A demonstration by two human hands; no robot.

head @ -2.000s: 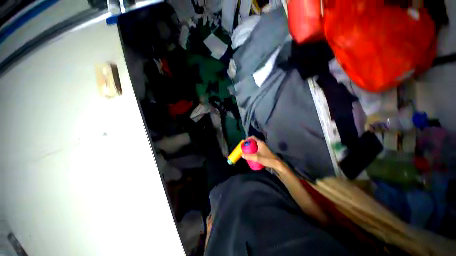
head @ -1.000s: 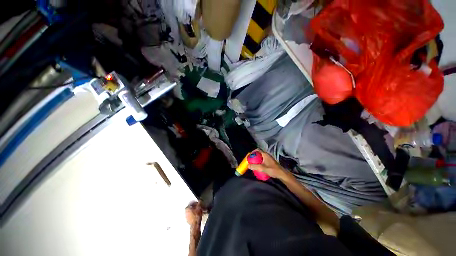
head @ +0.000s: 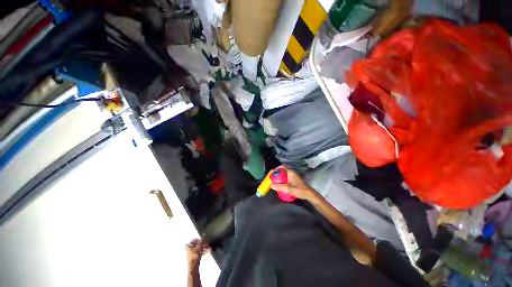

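Note:
My right hand (head: pixel 295 184) is in front of my body and grips a red-pink thread cone (head: pixel 282 178) together with a yellow-handled tool (head: pixel 265 184), whose dark tip points down and left. My left hand (head: pixel 196 249) is at the right edge of the cream table (head: pixel 101 224), small and blurred, with bent fingers at the edge. I cannot tell whether it holds anything. A small brown item (head: pixel 162 203) lies on the table top.
A metal device with a yellow part (head: pixel 114 103) stands at the table's far end. Grey cloth (head: pixel 306 126) is heaped on the right, beside large red plastic bags (head: pixel 455 112). Scraps lie on the green floor (head: pixel 255 157). A yellow-black striped board (head: pixel 300 39) stands at the back.
The view has turned and shifted, bringing in the far end of the table. My left hand came into view at the table edge and lies farther left now. My right hand still grips the cone and tool.

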